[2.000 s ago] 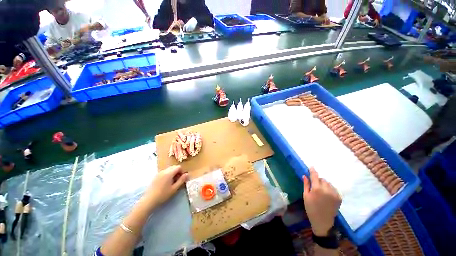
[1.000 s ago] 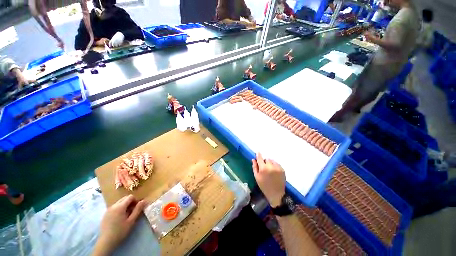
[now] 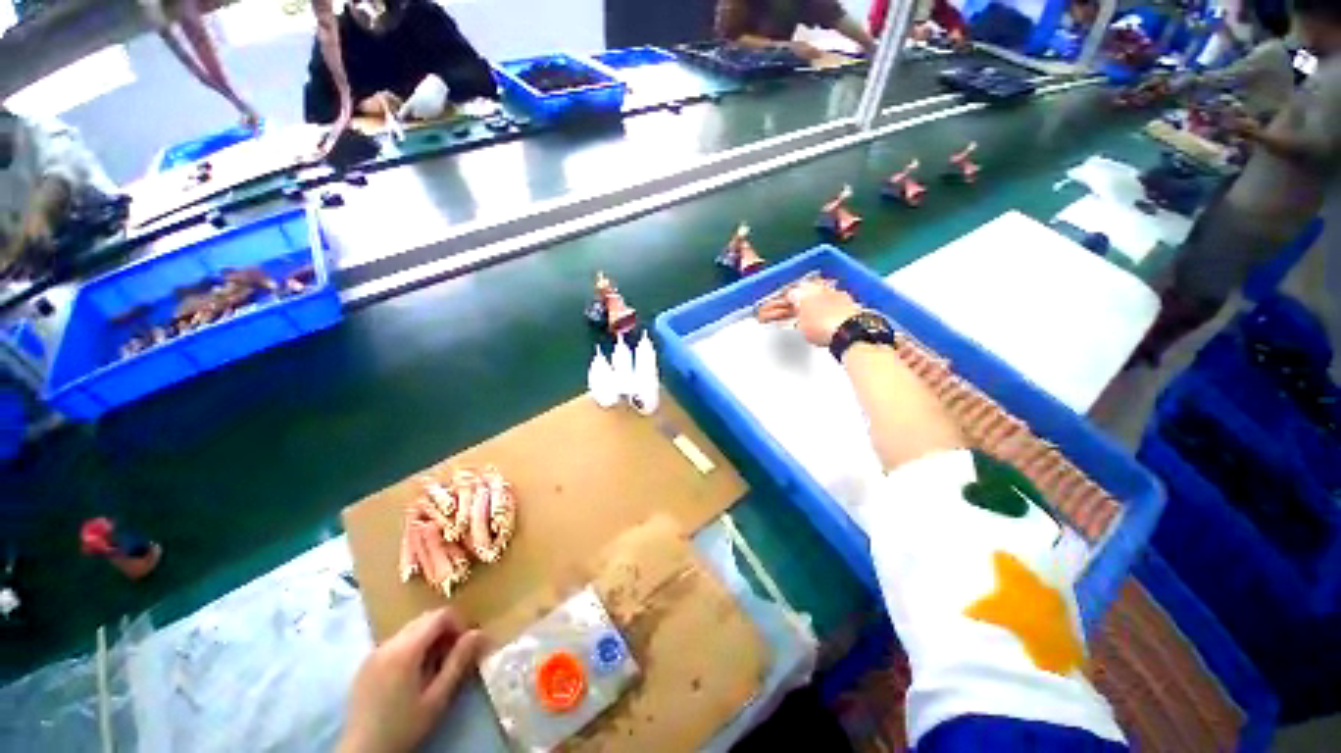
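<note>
My right hand (image 3: 821, 312) reaches into the far left corner of the blue tray (image 3: 765, 468), at the end of the row of brown-pink moulded parts (image 3: 1015, 439). Its fingers touch or cover parts there; whether they grip one cannot be told. My left hand (image 3: 416, 674) rests at the near edge of the cardboard (image 3: 566, 474), fingers curled, nothing visible in it. Right beside it lies the pale square (image 3: 525, 718) with the orange cap (image 3: 560, 681) and blue cap (image 3: 609, 650). A heap of pink-cream parts (image 3: 459, 522) lies on the cardboard.
White bottles (image 3: 624, 375) stand behind the cardboard. Red-topped figurine pieces (image 3: 609, 306) stand in a row on the green belt (image 3: 485, 368). A blue crate (image 3: 191, 353) is at left. A white sheet (image 3: 1030, 309) lies right of the tray. People work across the belt.
My right hand has moved from the tray's near edge to its far left corner. My left hand stays beside the pale square. The camera view has swung right, then partly back.
</note>
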